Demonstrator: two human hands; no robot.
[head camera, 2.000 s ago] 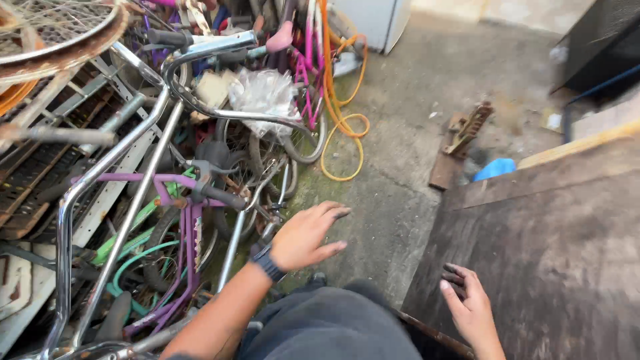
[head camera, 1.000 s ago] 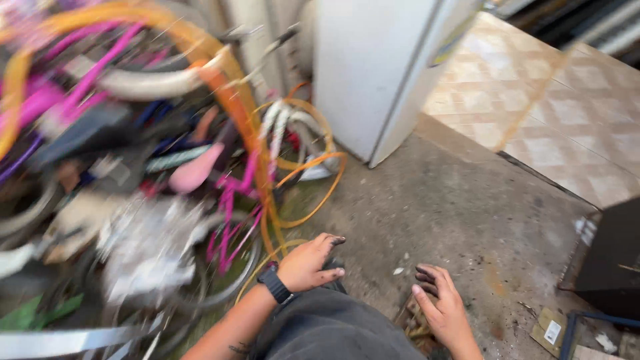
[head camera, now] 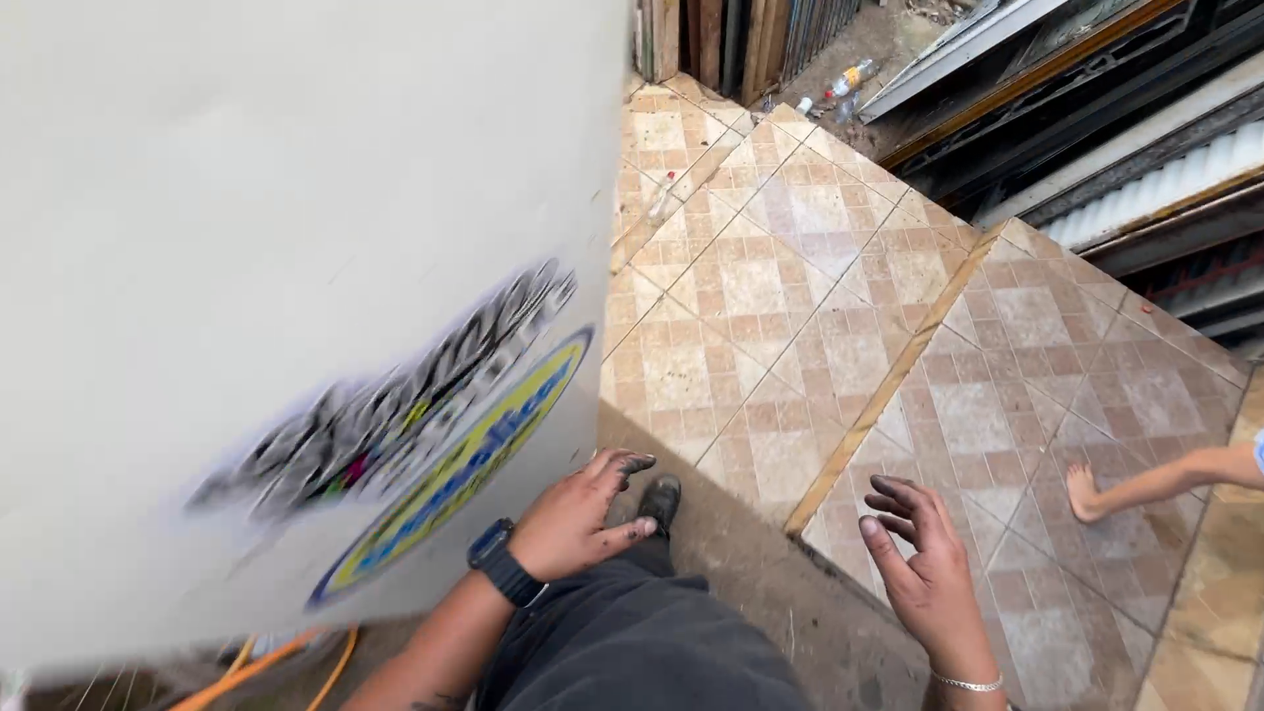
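My left hand point(head camera: 583, 518), with dark smudged fingertips and a black watch point(head camera: 506, 563) on the wrist, holds nothing. It hovers in front of my body, near the lower edge of a tall white metal panel, perhaps a refrigerator point(head camera: 296, 178), that bears stickers. Whether it touches the panel is not visible. My right hand point(head camera: 913, 558), also smudged at the fingertips and with a chain bracelet point(head camera: 968, 681) on the wrist, is held in the air over the tiled floor point(head camera: 849, 326), empty, fingers bent and apart.
Another person's bare foot point(head camera: 1083, 494) rests on the tiles at right. Stacked frames and panels point(head camera: 1047, 109) lean at the upper right. A plastic bottle point(head camera: 851, 77) lies beyond the tiles. An orange hose point(head camera: 247, 671) lies at the lower left. The tiled floor has a raised edge point(head camera: 800, 528).
The view has swung right, from the bicycle pile to the white panel and tiled floor. Both hands stay raised and empty. The other person's foot has come into view.
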